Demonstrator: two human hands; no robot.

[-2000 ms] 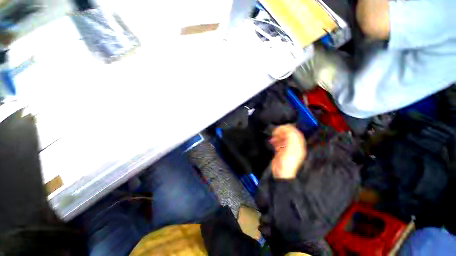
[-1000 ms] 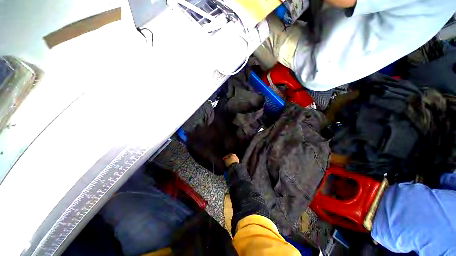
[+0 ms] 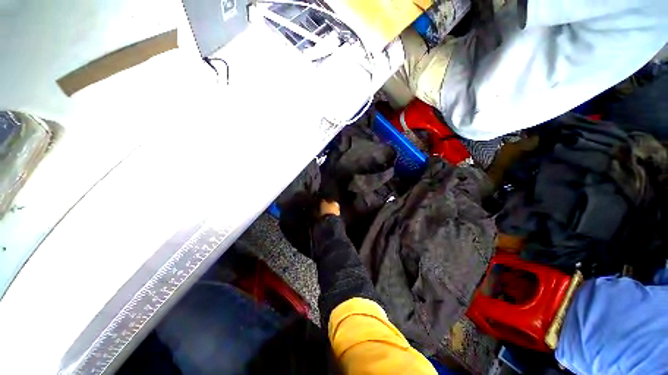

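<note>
My right hand point(image 3: 329, 208) reaches down from the bottom edge in a dark cuff and yellow sleeve. It is small in view, at a heap of dark cloth point(image 3: 362, 165) below the table edge. Its fingers are partly lost against the dark cloth, so I cannot tell whether they grip it. A larger crumpled dark garment piece point(image 3: 432, 242) lies just right of my forearm. My left hand is not in view.
The white machine table point(image 3: 168, 168), with a ruler scale point(image 3: 157, 293) along its front edge, fills the left. A blue crate edge point(image 3: 401, 143) and red stool point(image 3: 520, 300) stand right. Another person's light sleeve point(image 3: 557, 73) is upper right; a blue-clothed person's part point(image 3: 615, 322) is lower right.
My right hand was raised over the dark cloth at first, then went down to the heap. Since then it has moved slightly up and left in view.
</note>
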